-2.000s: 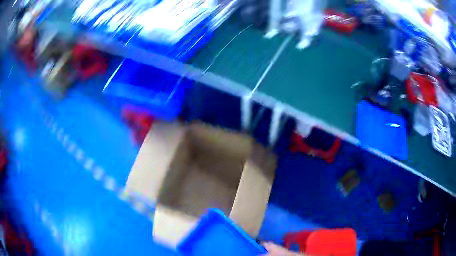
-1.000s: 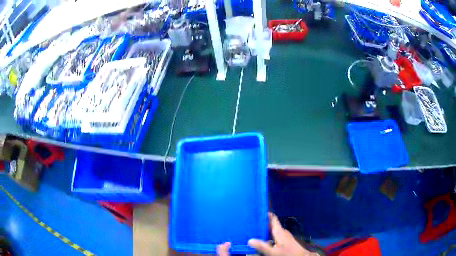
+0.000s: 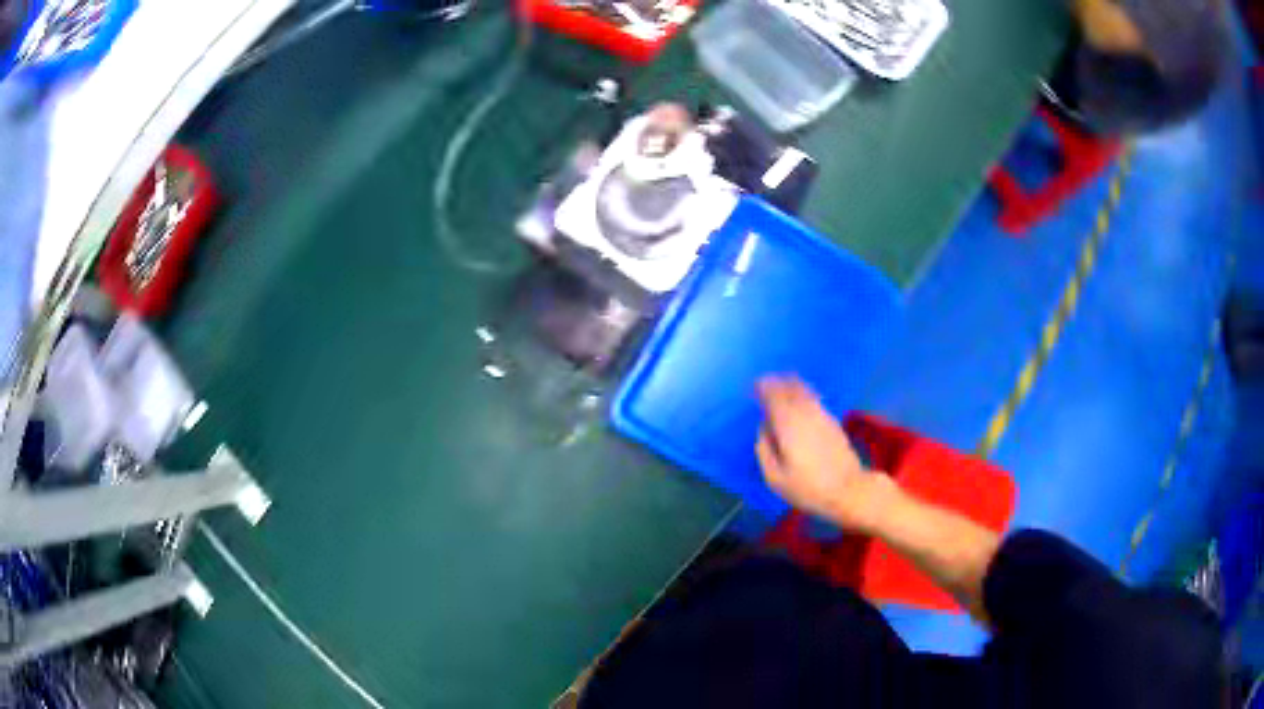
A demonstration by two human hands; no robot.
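A blue parts tray [image 3: 818, 312] lies at the edge of the green bench, partly over it, with a small white mark inside. It holds no heap of parts. My right hand [image 3: 804, 450] is over the tray's near side, blurred, with its fingers bent. Whether it touches the tray or holds anything small cannot be told. My left hand is out of view or hidden; a dark sleeve or clothing fills the bottom.
A silver bench fixture [image 3: 652, 208] stands beside the tray. Clear box [image 3: 776, 63], white parts tray [image 3: 887, 28] and red bin [image 3: 160, 229] are on the bench. White uprights [image 3: 125, 506] stand left. Red stool [image 3: 943, 513] is below. Another person's arm [image 3: 1157, 63] shows at upper right.
The view has turned and moved right along the bench. The empty blue tray held up before me is no longer seen held. My right hand is now over the tray beside the fixture.
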